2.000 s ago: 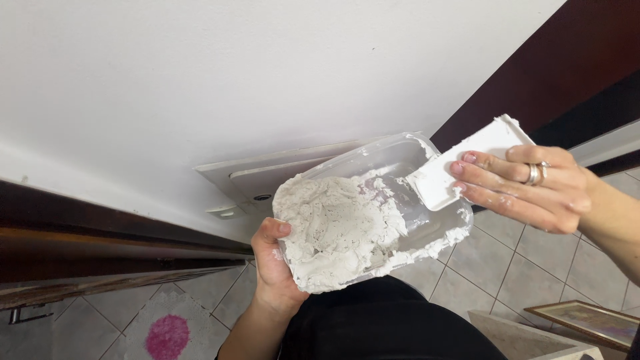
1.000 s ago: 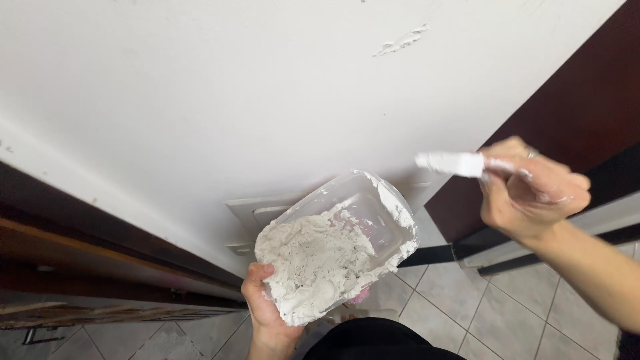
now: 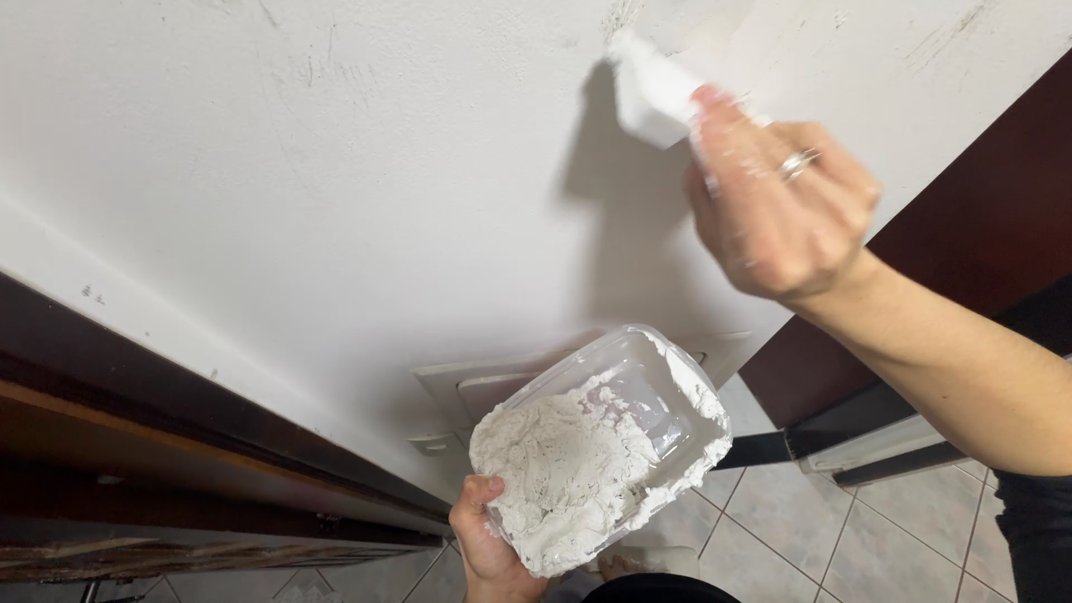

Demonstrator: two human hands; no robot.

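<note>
My left hand (image 3: 490, 536) grips the lower left corner of a clear plastic container (image 3: 670, 402), its thumb over the rim. White paste, like filler or plaster, (image 3: 569, 469) is heaped in the container's left part and smeared along its right rim. Higher up, my right hand (image 3: 779, 201), with rings on a finger and white smears on the skin, holds a flat white spreader (image 3: 657, 92). The blurred spreader's far edge is at the white wall (image 3: 377, 167), by a rough grey-white patch (image 3: 624, 17); exact contact is hard to tell.
Scuffs and dark marks dot the wall. A pale panel (image 3: 435, 381) is set low in it, behind the container. Dark wooden furniture or trim (image 3: 167, 427) runs along the left, and a dark red-brown door or panel (image 3: 938, 243) stands at the right. Below lies a tiled floor (image 3: 787, 511).
My right hand has moved from over the container up to the wall with the spreader. My left hand still holds the container. The view has tilted up the wall.
</note>
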